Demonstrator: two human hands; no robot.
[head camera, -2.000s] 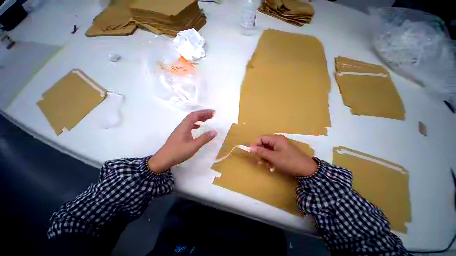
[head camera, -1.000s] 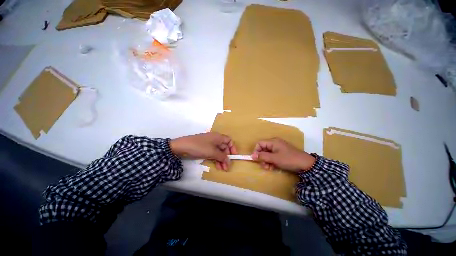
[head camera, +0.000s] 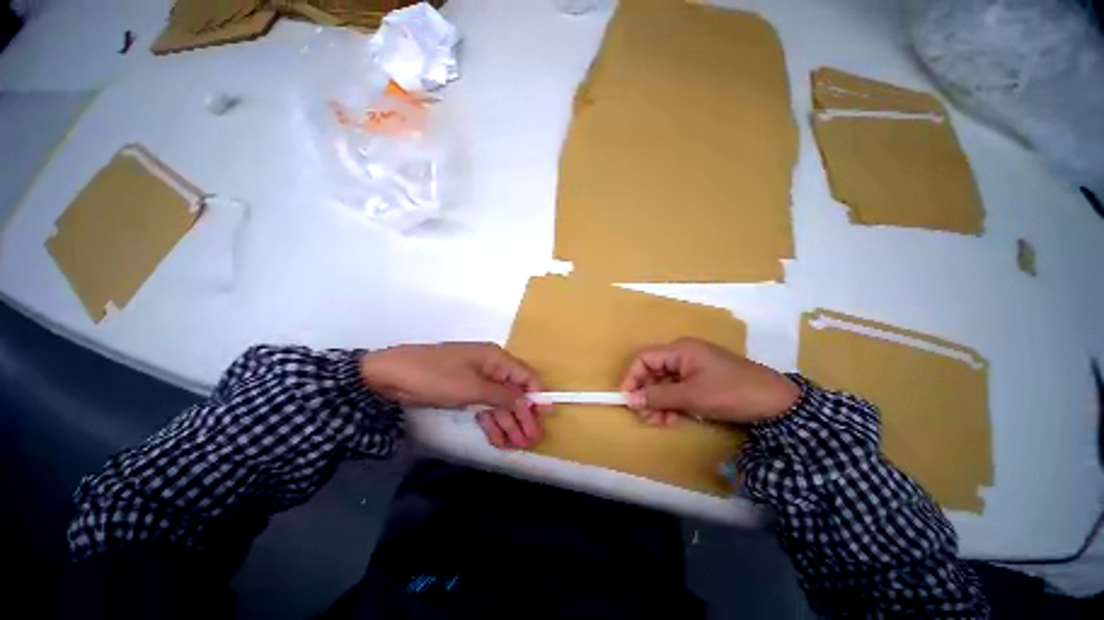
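A narrow white strip (head camera: 584, 397) is stretched level between my two hands, over the tan panel (head camera: 630, 331) in front of me. My left hand (head camera: 478, 385) pinches its left end, with the lower fingers curled under. My right hand (head camera: 696, 382) pinches its right end between thumb and fingers. Both hands and forearms hide parts of the panel. I cannot tell whether the strip touches the panel.
A long tan panel stack (head camera: 680, 145) lies just beyond. Panels with white strips lie at right (head camera: 896, 406), far right (head camera: 902, 170) and left (head camera: 125, 230). A clear bag with orange print (head camera: 394, 158), crumpled paper (head camera: 415, 49) and a bulky plastic bag (head camera: 1017, 73) lie farther back.
My left hand has come in from the left and taken the strip's other end. The strip, curled before, is now straight, with more of it showing between my hands than a second ago.
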